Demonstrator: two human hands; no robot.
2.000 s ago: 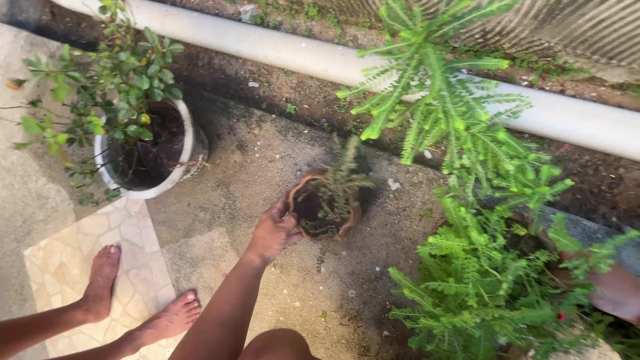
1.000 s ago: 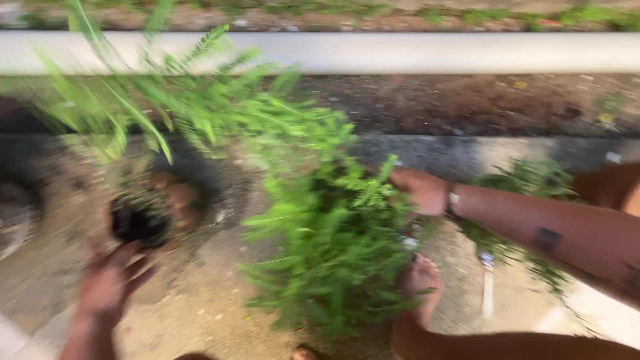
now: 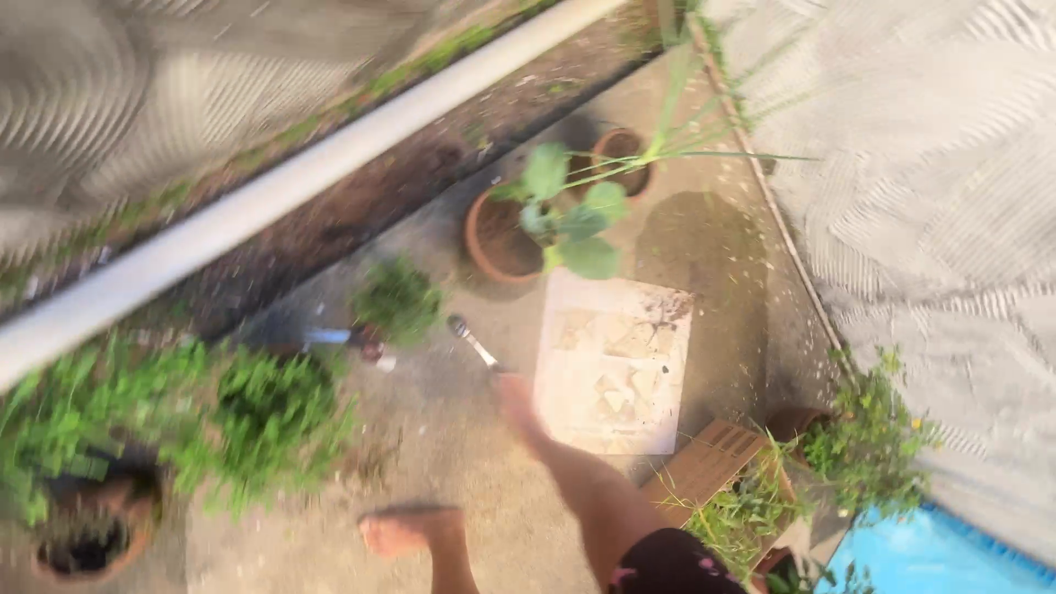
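Neither of my hands shows in this blurred view. Two bare feet stand on the concrete, one at lower center (image 3: 412,530), the other (image 3: 516,400) beside the handle of a spoon-like metal tool (image 3: 474,340). A small leafy green clump (image 3: 400,299) lies left of that tool. Close to the clump is a blurred tool with a pale bluish part (image 3: 330,336). Feathery green plants (image 3: 272,412) spread over the left side. Below them sits a small terracotta pot (image 3: 136,540) with dark soil.
A broad-leaved plant grows in a terracotta pot (image 3: 487,247), with another pot (image 3: 624,157) behind. A soil-strewn tile (image 3: 610,371) lies before them. A white pipe (image 3: 272,194) runs along the wall. At lower right are a cardboard box (image 3: 714,462) and a blue pool (image 3: 916,549).
My left hand held the small pot's rim, then was beside it with fingers apart; now it is out of view. My right hand, earlier at the feathery plant, has also left view. The view has swung right.
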